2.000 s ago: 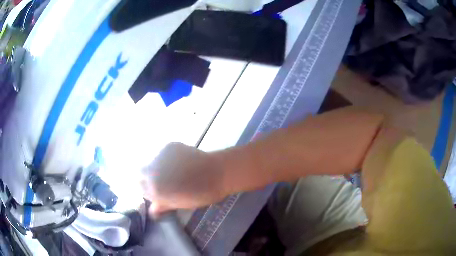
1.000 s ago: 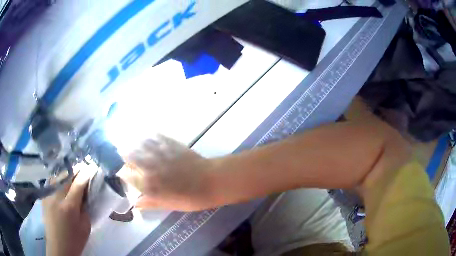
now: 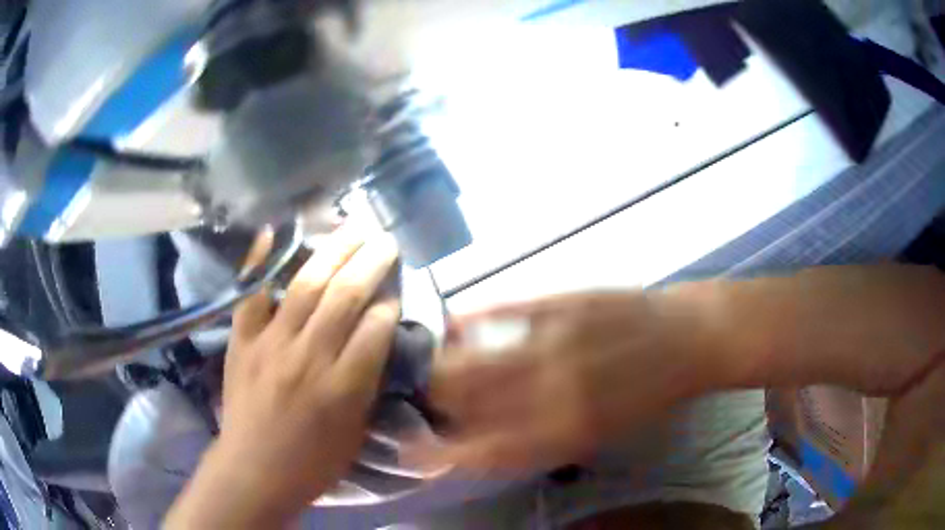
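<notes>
The light grey and dark garment piece (image 3: 406, 357) lies bunched at the sewing machine's needle area, partly hidden by both hands. My left hand (image 3: 311, 352) lies on the cloth, fingers pointing up towards the needle area behind the curved metal guard (image 3: 155, 336). My right hand (image 3: 518, 383) is blurred and holds the cloth from the right side, its fingertips around the dark fold. The grey cylindrical attachment (image 3: 420, 207) stands just above the hands. The needle itself is hidden.
The white machine head (image 3: 124, 207) with its blue stripe fills the upper left. A black flat rectangle (image 3: 819, 72) and dark scraps with a blue piece (image 3: 658, 54) lie at the upper right. The ruler strip (image 3: 808, 223) runs along the table edge.
The view has moved closer to the needle area. My left hand, out of view at first, came in at the lower left and now lies by the needle area. My right hand stays beside the cloth.
</notes>
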